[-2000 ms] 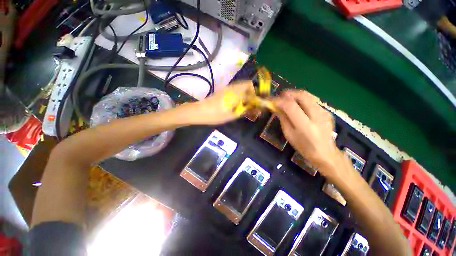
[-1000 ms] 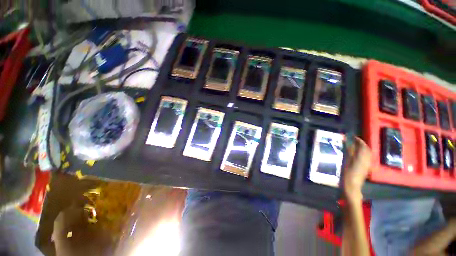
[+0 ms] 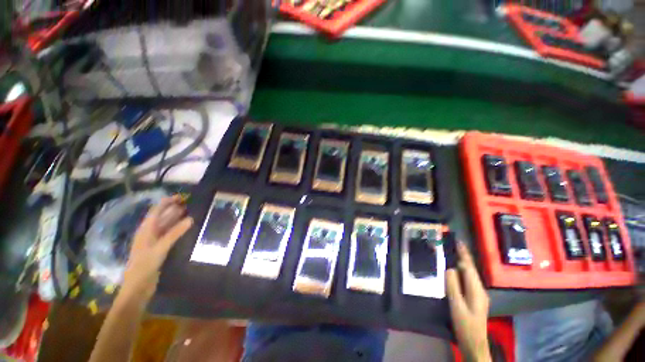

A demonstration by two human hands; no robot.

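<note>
A black tray (image 3: 304, 206) holds two rows of small phones with dark screens and silver or brownish surrounds, such as this phone (image 3: 318, 256). My left hand (image 3: 157, 237) is at the tray's left end, its fingers at the edge, partly over the clear plastic bag. My right hand (image 3: 468, 295) is at the tray's right end, fingers on or beside the edge. Blur hides how firmly either hand grips. The clear plastic bag (image 3: 106, 237) lies left of the tray.
A red tray (image 3: 484, 261) with black phones is on the right. A green conveyor (image 3: 424, 95) runs behind. A grey equipment case (image 3: 163, 56), blue connector (image 3: 145, 145) and cables are at the left. Yellow scraps lie near the bag. Another person's arm (image 3: 619, 332) shows at lower right.
The yellow film seen in my hands earlier no longer shows there. My left hand has come to the tray's left end. My right hand stays at the right end, and the tray sits lower in view.
</note>
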